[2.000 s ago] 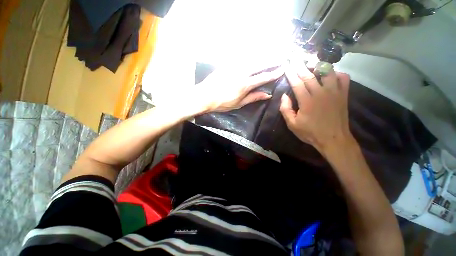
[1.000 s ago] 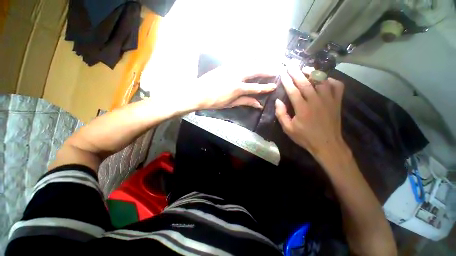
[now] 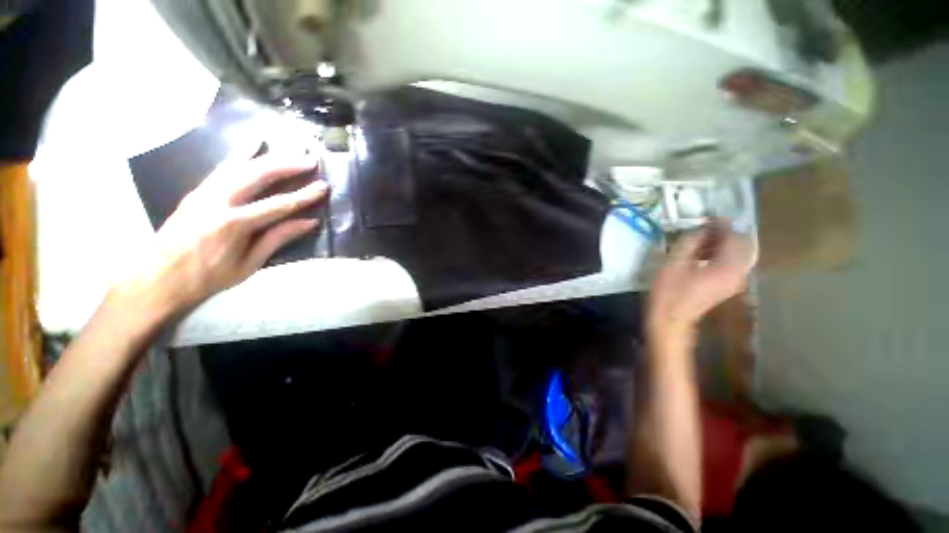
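Note:
The dark, shiny leather panel [image 3: 489, 208] lies under the machine head, with a stitched pocket shape [image 3: 388, 182] near the needle area [image 3: 323, 109]. My left hand [image 3: 234, 224] rests on the panel's left part, palm down and fingers spread, just below the glaring lamp light. My right hand [image 3: 708, 273] is off the panel, over the right end of the table beside the small parts. It is blurred with its fingers bent; whether it holds something cannot be told. Blue-handled snips [image 3: 635, 219] lie left of it.
The white sewing machine head [image 3: 541, 73] spans the top. Small parts sit in a tray [image 3: 687, 201] by my right hand. The white table edge [image 3: 312, 302] runs below the panel. A blue object [image 3: 562, 422] and a red one [image 3: 224, 489] are below the table.
My right hand has left the panel and moved to the right end of the table. My left hand stays on the panel. The view has swung right, so the machine appears further left.

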